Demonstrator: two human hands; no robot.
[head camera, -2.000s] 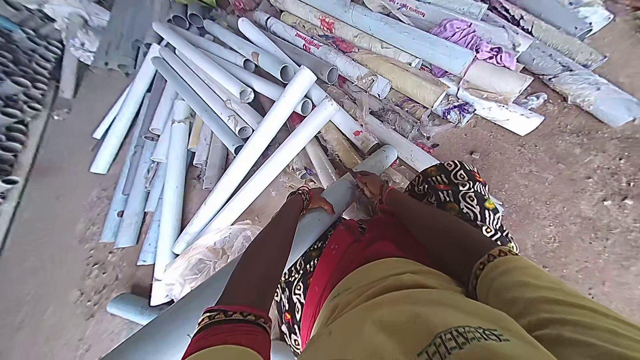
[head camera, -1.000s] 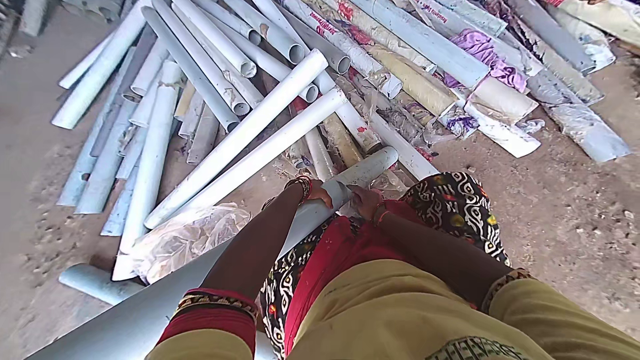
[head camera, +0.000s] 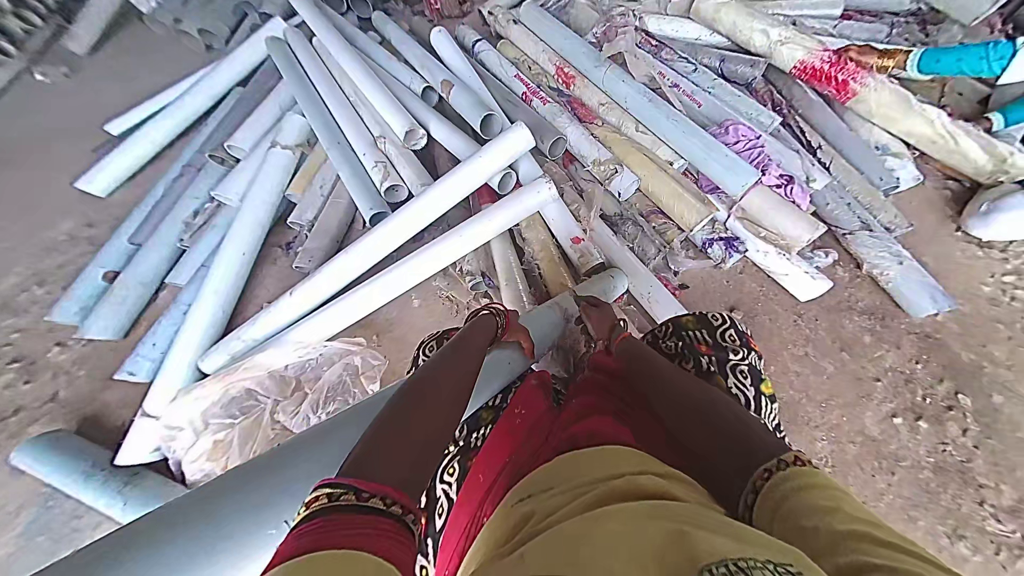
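A long grey plastic pipe (head camera: 336, 448) runs from the lower left up to its end in front of my knees. My left hand (head camera: 514, 334) is wrapped over this pipe, bangles at the wrist. Close to the pipe's far end, my right hand (head camera: 598, 320) is at its side, fingers bent; whether it grips the pipe or some clear film beside it cannot be told. Two white pipes (head camera: 376, 248) lie just beyond my left hand. Crumpled clear plastic sheeting (head camera: 280, 400) rests on the ground left of my left arm.
Heaps of grey and white pipes (head camera: 240, 240) spread ahead and to the left. Film-wrapped pipes (head camera: 656, 176) and a purple cloth (head camera: 756, 156) lie ahead to the right. Another person's hand (head camera: 876, 60) touches a wrapped bundle (head camera: 920, 120) at the upper right. A short pipe (head camera: 92, 472) lies at lower left.
Another person's hand and blue sleeves have come into view at the upper right, at a wrapped bundle. My hands remain at the grey pipe.
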